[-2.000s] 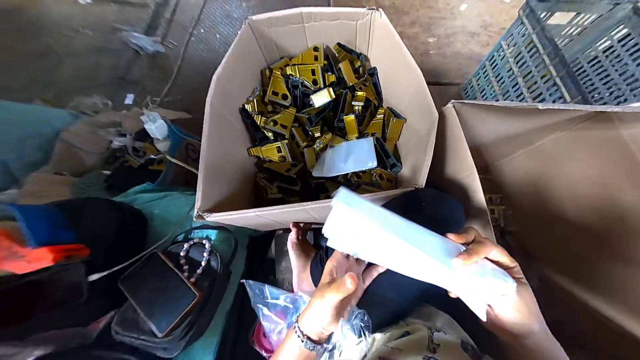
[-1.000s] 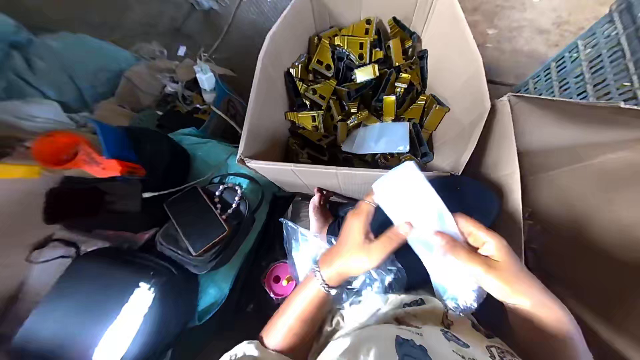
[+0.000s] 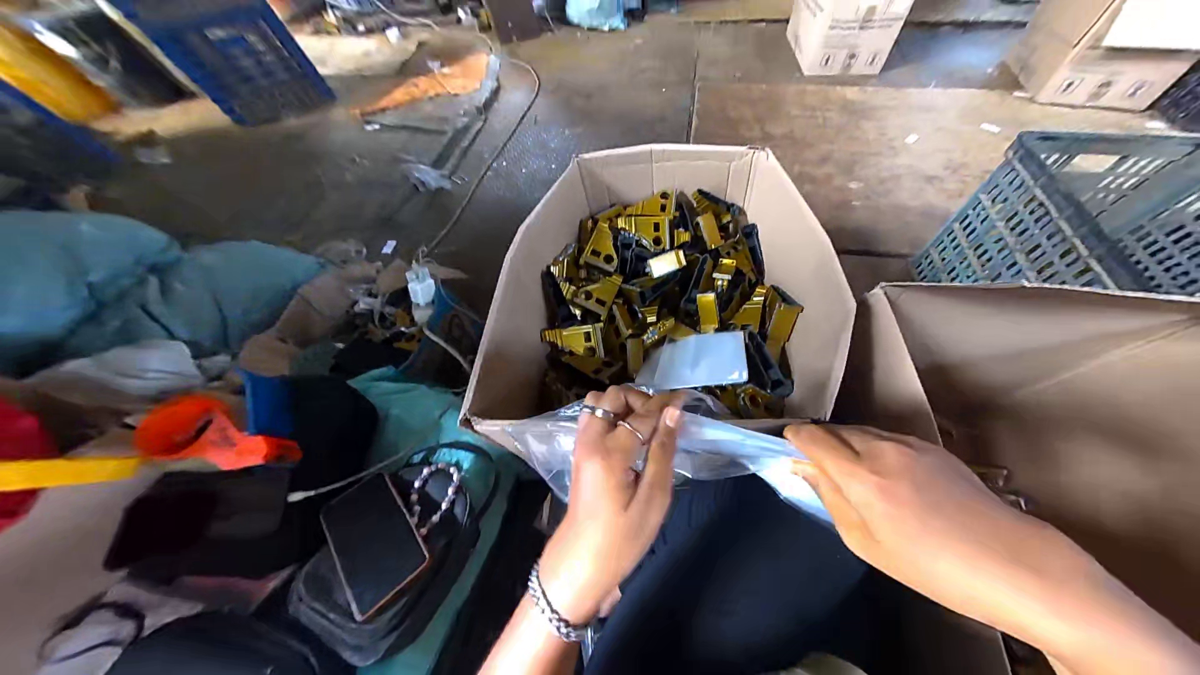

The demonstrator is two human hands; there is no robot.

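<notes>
My left hand [image 3: 619, 469], with rings and a chain bracelet, grips a clear plastic bag [image 3: 553, 441] at the near rim of an open cardboard box [image 3: 806, 253]. On the right, my right hand [image 3: 872, 478] pinches a white folded sheet or packet [image 3: 741, 450], whose left end lies against or inside the bag; which one I cannot tell. Gold and black moulded parts [image 3: 647, 281] fill the bottom of the box in a loose heap. A pale flat piece [image 3: 694, 361] rests on the heap's near side.
A second cardboard box [image 3: 1059, 375] stands at the right, with a plastic crate [image 3: 1012, 216] behind it. To the left are a smartphone [image 3: 375, 544] on a black bag [image 3: 328, 609], a beaded bracelet [image 3: 436, 497], an orange tape roll [image 3: 206, 431] and a white plug adapter [image 3: 421, 284].
The clear bag, earlier low by my lap, is now up at the box rim in my left hand. The white sheet has gone from upright to slanting against the bag. The view has tilted up.
</notes>
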